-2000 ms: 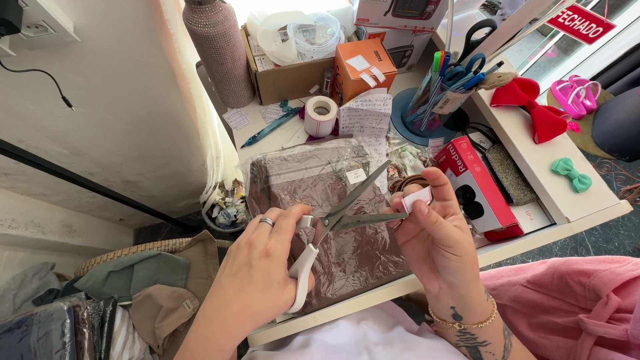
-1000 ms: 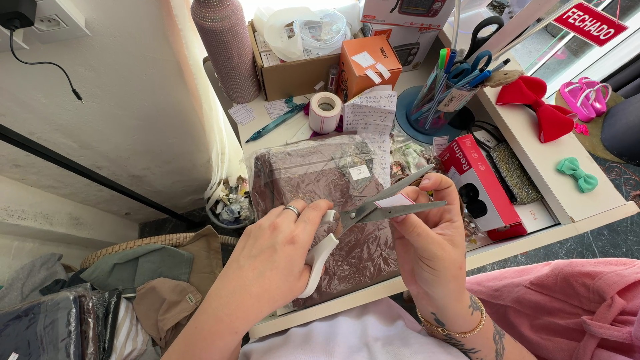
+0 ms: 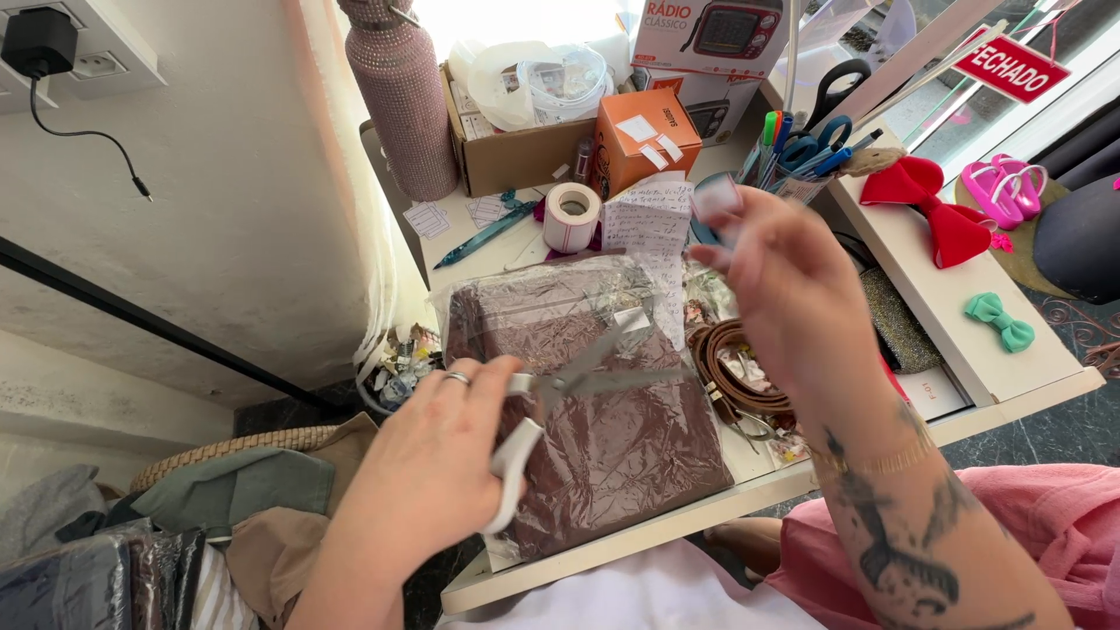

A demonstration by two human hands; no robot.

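Note:
My left hand point(image 3: 437, 446) grips white-handled scissors point(image 3: 512, 455), their blades parted over a brown folded item in clear plastic point(image 3: 604, 437). A small white tag is on the plastic near the blade tips. My right hand point(image 3: 779, 271), blurred and raised over the desk, pinches a small whitish sticker or paper piece point(image 3: 717, 197) between thumb and fingers. Below that hand lies a coiled brown leather belt point(image 3: 744, 394). Behind the package stand a roll of white labels point(image 3: 572, 217) and handwritten paper point(image 3: 643, 236). Cut white pieces rest on an orange box point(image 3: 647, 144).
A rhinestone bottle point(image 3: 402, 105), a cardboard box point(image 3: 516, 162), radio boxes point(image 3: 709, 39) and a pen holder point(image 3: 801, 179) line the back. Red point(image 3: 932, 206) and green point(image 3: 1000, 322) bows lie on the right ledge. A trash bin point(image 3: 394, 376) and clothes basket point(image 3: 236, 446) stand at left.
My right hand has moved away from the scissor blades, up and toward the back of the desk, with the small piece in its fingers. My left hand still holds the scissors.

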